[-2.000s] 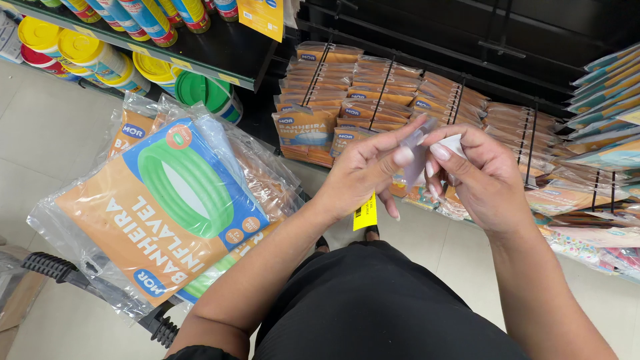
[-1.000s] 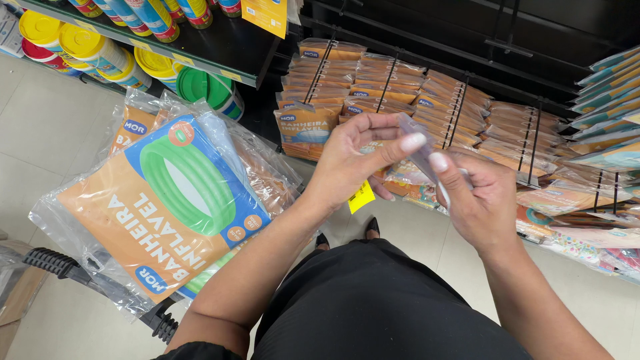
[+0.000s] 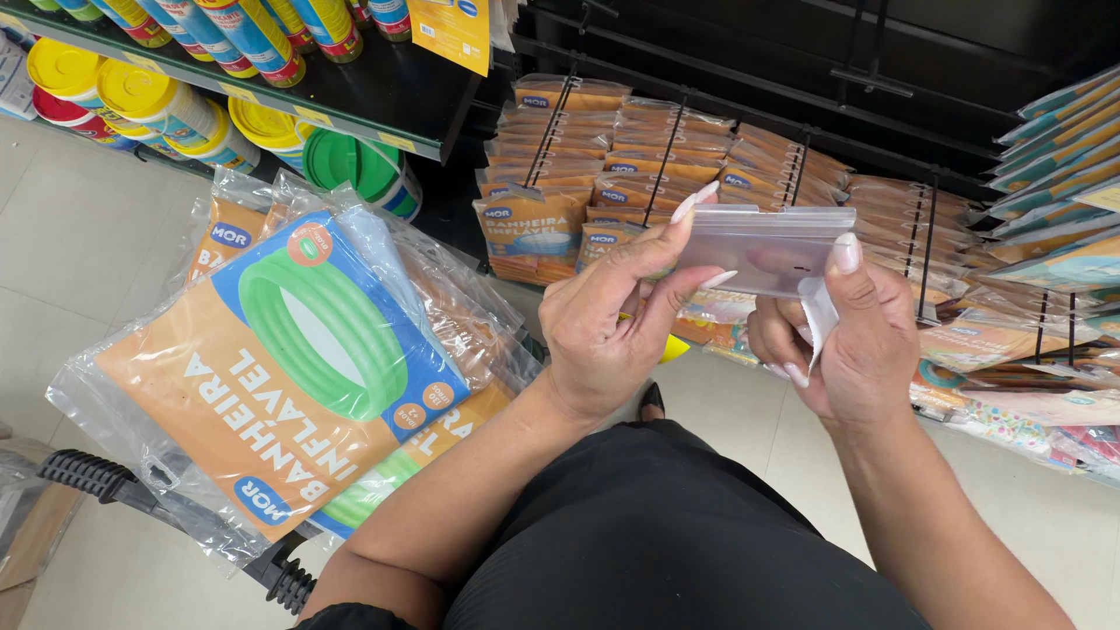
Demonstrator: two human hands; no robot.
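A clear plastic label holder (image 3: 761, 249) is stretched between my two hands. My left hand (image 3: 617, 315) pinches its left end between thumb and fingers, and a bit of yellow tag shows behind that hand. The right end is gripped by my right hand (image 3: 844, 332), which also has a small white paper slip (image 3: 819, 319) between its fingers. To the left of my left forearm lie several inflatable bathtub packages (image 3: 289, 376) in clear bags, stacked over a cart with a black handle (image 3: 96, 477).
Orange MOR packages (image 3: 538, 223) hang on black hooks ahead. More packages (image 3: 1067, 175) hang at the right. A shelf edge (image 3: 350, 127) with tubes stands at upper left, with lidded buckets (image 3: 350, 166) beneath. Cardboard (image 3: 35, 525) lies at lower left.
The plastic holder, earlier tilted between my hands, is now level and seen broadside. My hands have moved apart, and the yellow tag that hung below my left hand is now mostly hidden.
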